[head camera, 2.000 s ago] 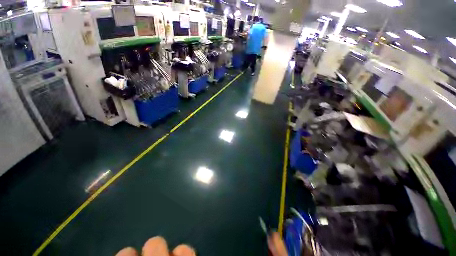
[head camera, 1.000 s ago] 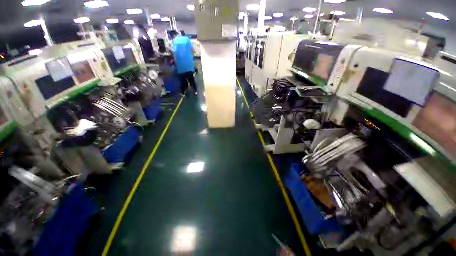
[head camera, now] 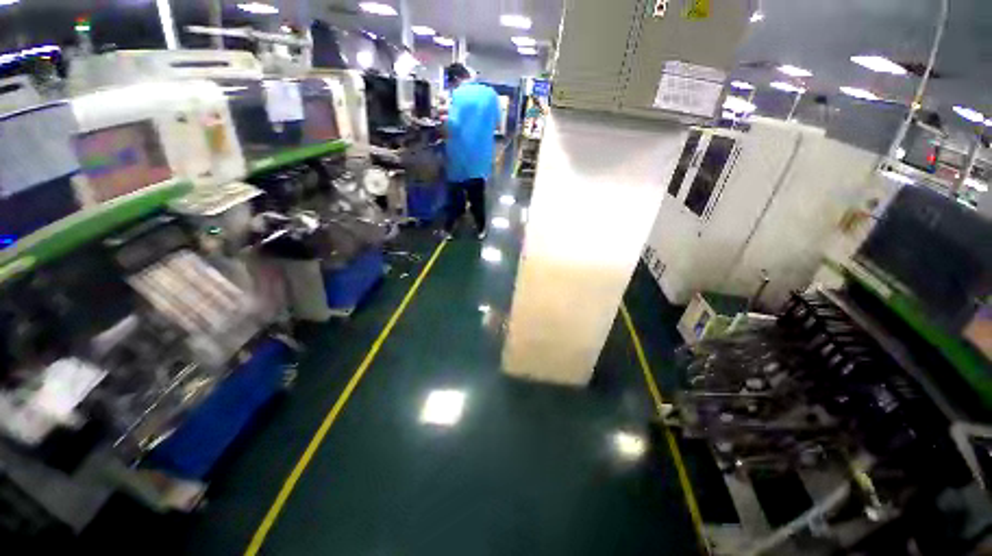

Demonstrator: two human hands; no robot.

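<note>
Neither of my hands is in the picture. Nearest in front of me is the glossy dark green floor (head camera: 370,478) with a yellow line on each side. A square white pillar (head camera: 587,239) stands on it a little right of the middle, with a grey box and a paper label on its upper part. At the left, a placement machine (head camera: 163,141) has a green edge, and pale tapes (head camera: 196,293) hang at its feeders above a blue bin (head camera: 223,407). The near left side is blurred.
A person in a blue top (head camera: 472,130) stands in the aisle left of the pillar, back turned. At the right are a white cabinet (head camera: 751,206), a dark row of feeders (head camera: 848,369) and a machine with a green edge (head camera: 925,326).
The pillar and the person appear larger and nearer, and the view has shifted. The fingers seen at the bottom edge two seconds ago and the thin item there are out of the picture.
</note>
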